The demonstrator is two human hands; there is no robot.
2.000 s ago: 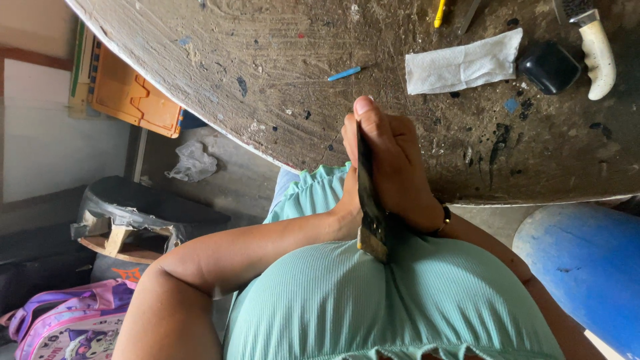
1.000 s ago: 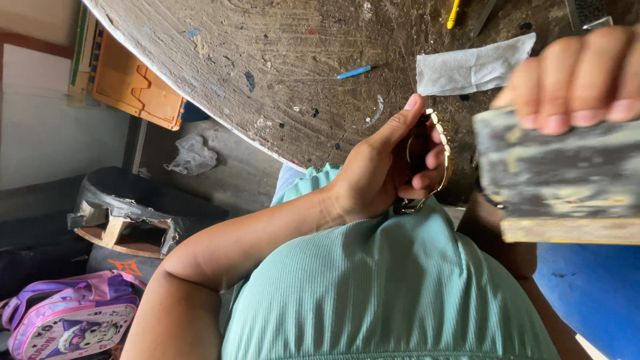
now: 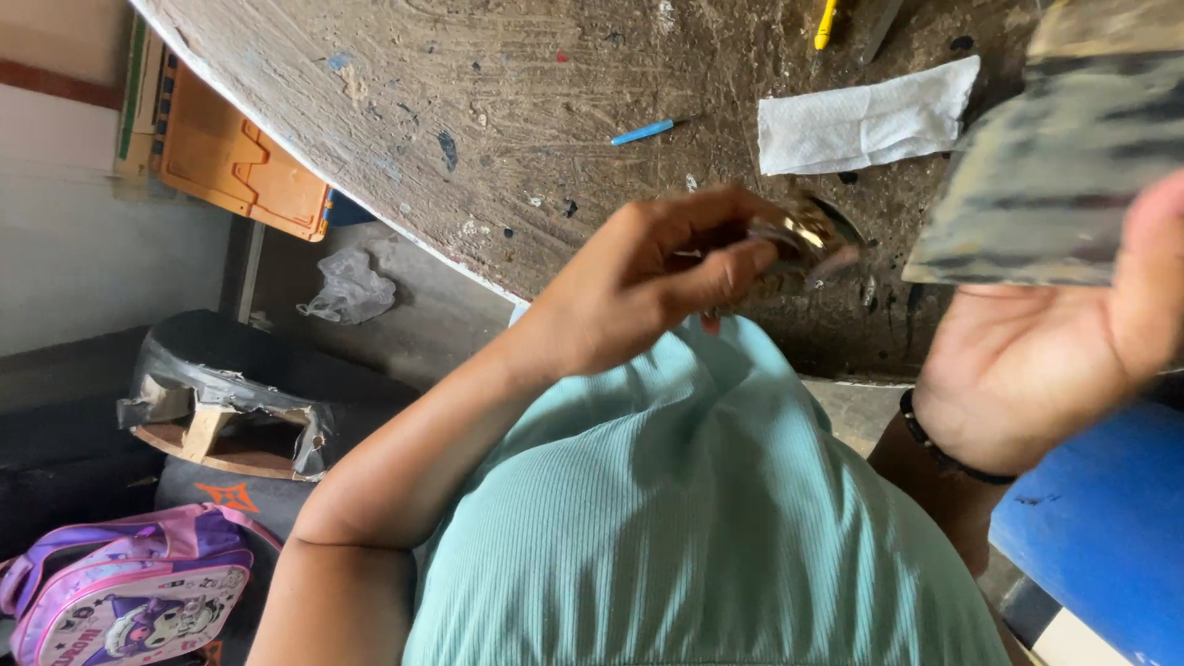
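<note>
My left hand (image 3: 647,268) is shut on a gold-coloured metal chain or bracelet (image 3: 809,231), blurred by motion, above the table edge. At the right, my right hand (image 3: 1045,370) holds a flat board (image 3: 1064,176) with a grey-and-black smeared face and a paler strip at its top, its thumb against the lower part. A dark beaded bracelet is on that wrist. Between the hands and further back, a folded white paper towel (image 3: 869,116) lies on the table. A thin blue tool with a dark tip (image 3: 643,131) lies to its left.
The worn round table (image 3: 518,55) bears paint spots, a yellow tool (image 3: 826,23) and a grey metal strip (image 3: 883,28). An orange case (image 3: 250,162), a plastic bag (image 3: 350,285), a broken black object (image 3: 231,398) and a purple backpack (image 3: 139,592) are left. A blue rounded surface (image 3: 1101,527) is lower right.
Both hands were together around the board at first, then parted. The board has since tilted in my right hand, showing the palm beneath. My left hand has turned over with the gold chain.
</note>
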